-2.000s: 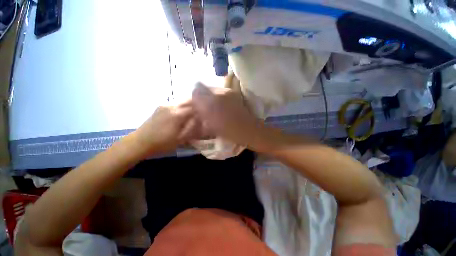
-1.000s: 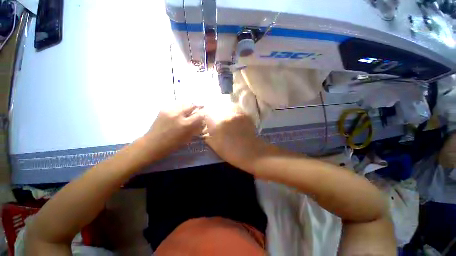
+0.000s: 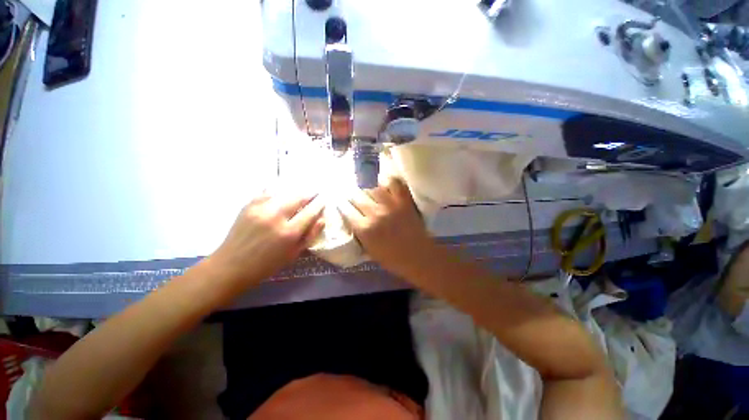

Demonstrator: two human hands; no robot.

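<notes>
A cream fabric garment piece [image 3: 335,239] lies under the needle area of the white sewing machine [image 3: 484,90], lit very brightly, and hangs slightly over the table's front edge. More cream cloth [image 3: 460,174] bunches under the machine head to the right. My left hand [image 3: 267,231] holds the piece's left side, fingers bent. My right hand [image 3: 388,225] holds its right side just below the grey part beside the needle. The presser foot and needle tip are lost in glare.
A smartphone [image 3: 69,41] lies at the table's far left. Yellow loop-shaped handles [image 3: 578,242] are at the right. White cloth [image 3: 480,353] hangs below the table edge. A red basket [image 3: 18,365] is at lower left. Part of another person's arm [image 3: 735,283] shows at far right.
The view has shifted, so the machine and table sit lower. Both hands, earlier close together and blurred over the cloth, are now slightly apart, with cream fabric showing between them.
</notes>
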